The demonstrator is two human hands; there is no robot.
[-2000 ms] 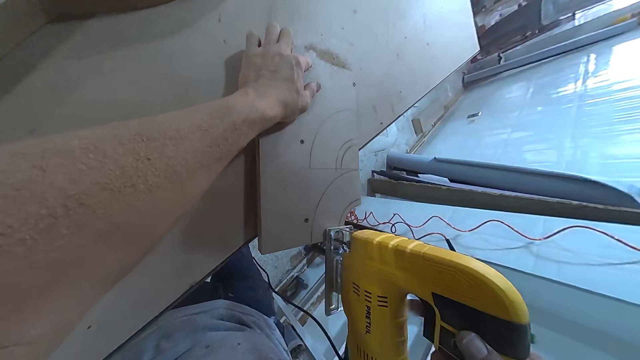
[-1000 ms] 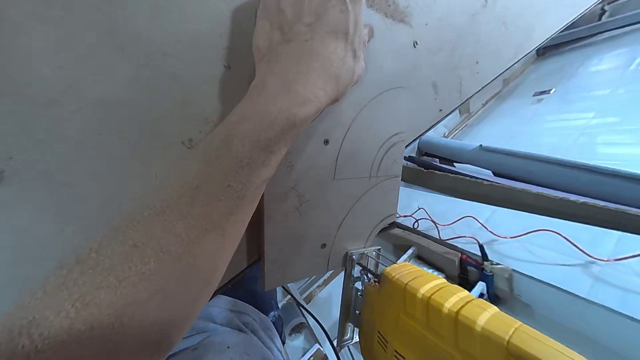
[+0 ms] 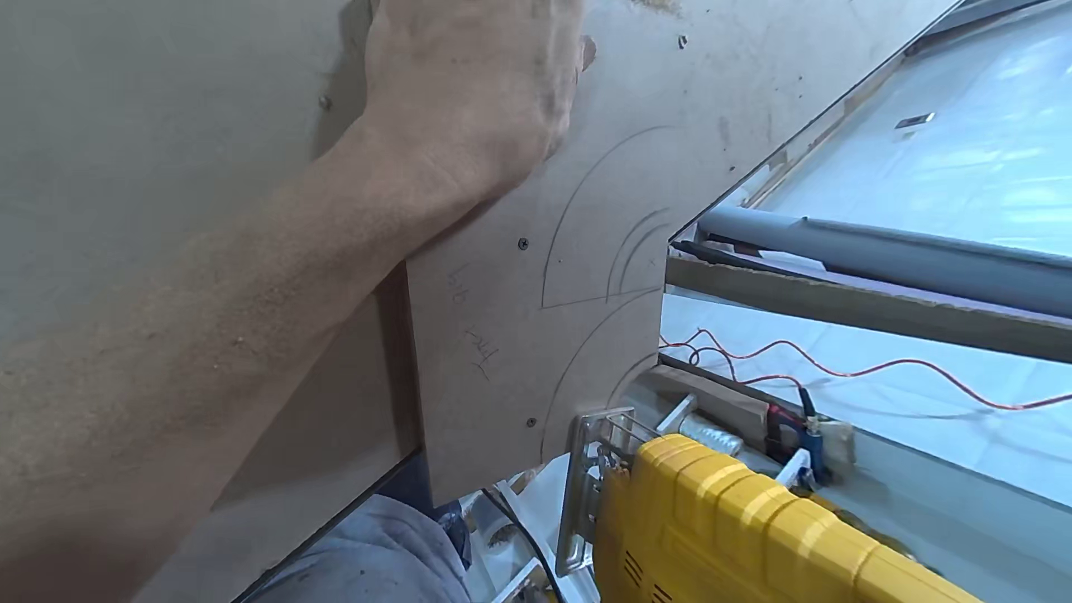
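Note:
A wooden panel (image 3: 494,335) with pencilled arcs and several screws lies under my left hand (image 3: 477,75), which rests on its upper part; the fingers are cut off by the top edge of the view. At the panel's lower right corner stands a yellow jigsaw (image 3: 712,519), its metal base plate (image 3: 578,494) beside the panel's edge, close to the lower pencilled arc. Its blade cannot be made out clearly. The jigsaw's handle and my right hand lie outside the view.
Right of the panel run a grey tube (image 3: 888,251) and a wooden strip (image 3: 871,310). A red wire (image 3: 896,364) crosses a pale surface below them. Clamp-like parts and a wood block (image 3: 712,398) lie behind the jigsaw. A black cable (image 3: 528,532) hangs below the panel.
The view has moved closer to the panel. My right hand, on the jigsaw's handle two seconds ago, is out of sight now. My left hand still rests on the panel.

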